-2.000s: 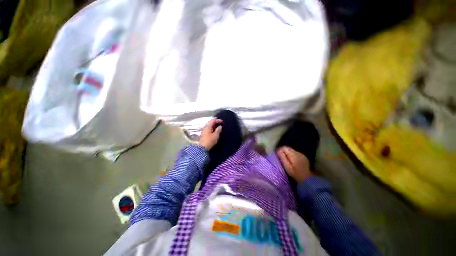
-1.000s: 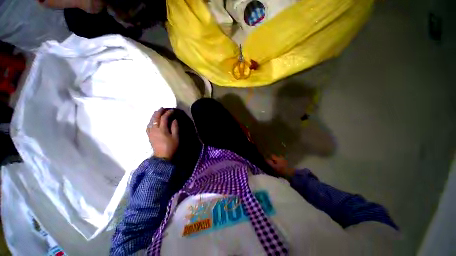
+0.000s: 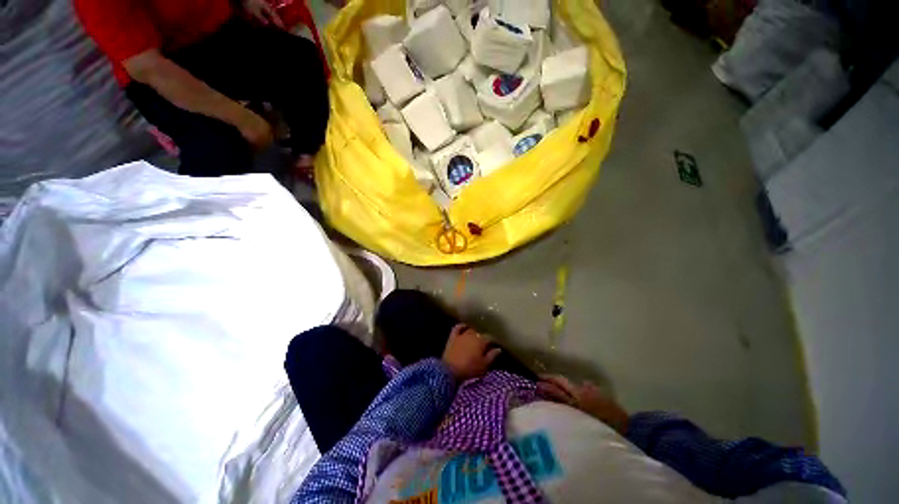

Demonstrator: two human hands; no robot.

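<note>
A yellow woven sack (image 3: pixel 365 202) stands open in front of me, filled with several off-white boxy covers (image 3: pixel 434 44); some show dark round patches. Orange-handled scissors (image 3: pixel 451 239) lie on its near rim. My left hand (image 3: pixel 470 352) rests on my thigh at the apron, empty, its fingers slightly apart. My right hand (image 3: pixel 589 399) lies low at my right thigh, beside the apron. Its fingers are blurred and partly hidden, and no object shows in it. Neither hand touches the sack or the covers.
A large open white sack (image 3: pixel 197 295) stands at the left, against my knee. A seated person in a red top (image 3: pixel 123 30) is at the upper left. White bags (image 3: pixel 798 89) lie at the upper right, and a white surface (image 3: pixel 853 285) edges the right. A floor sign (image 3: pixel 688 168) shows.
The view has swung right, bringing the yellow sack's contents and the seated person into view. My left hand has moved off my knee to my thigh by the apron.
</note>
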